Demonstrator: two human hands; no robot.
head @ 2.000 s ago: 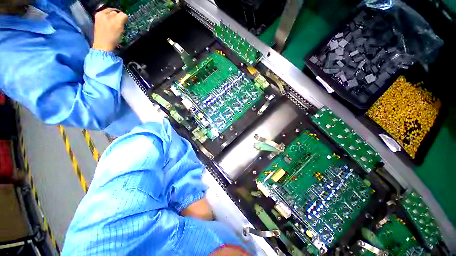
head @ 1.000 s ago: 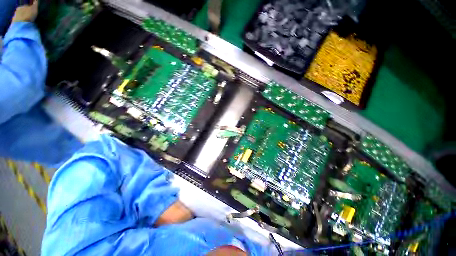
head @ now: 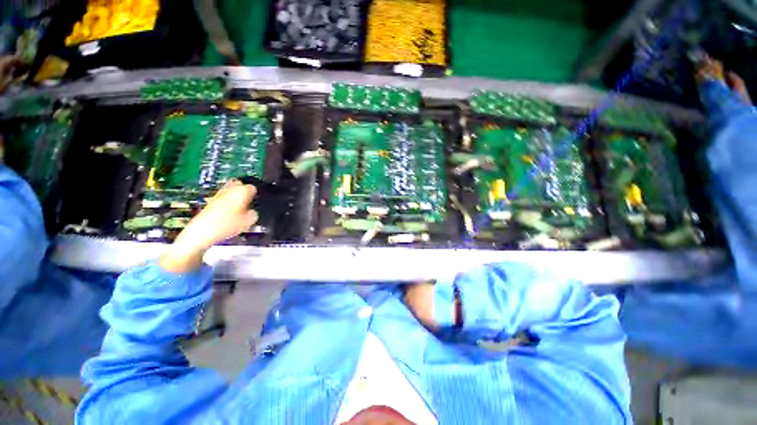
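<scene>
My left hand [head: 220, 218] is over the near right corner of a green circuit board [head: 181, 158] in a black carrier. Its fingers are curled, with something black at the fingertips; whether it holds a part cannot be told. My right hand [head: 422, 303] is close to my body, below the near rail, mostly hidden by the rail and the sleeve. A light blue wrist strap and a dark bracelet are on that wrist. A second board [head: 386, 170] lies straight ahead, with a yellow part at its left.
More boards [head: 531, 170] lie on the line to the right. Beyond the far rail [head: 286, 78] are a grey-parts bin [head: 315, 61] and yellow-parts bins [head: 407, 70]. A person's hand [head: 715, 73] reaches in at the far right; another person's sleeve is at the left edge. The near rail [head: 357, 263] crosses the view.
The view has swung level and to the right, so boards and bins appear further left. My left hand is now visible over the left board; before, mainly sleeves and a wrist showed.
</scene>
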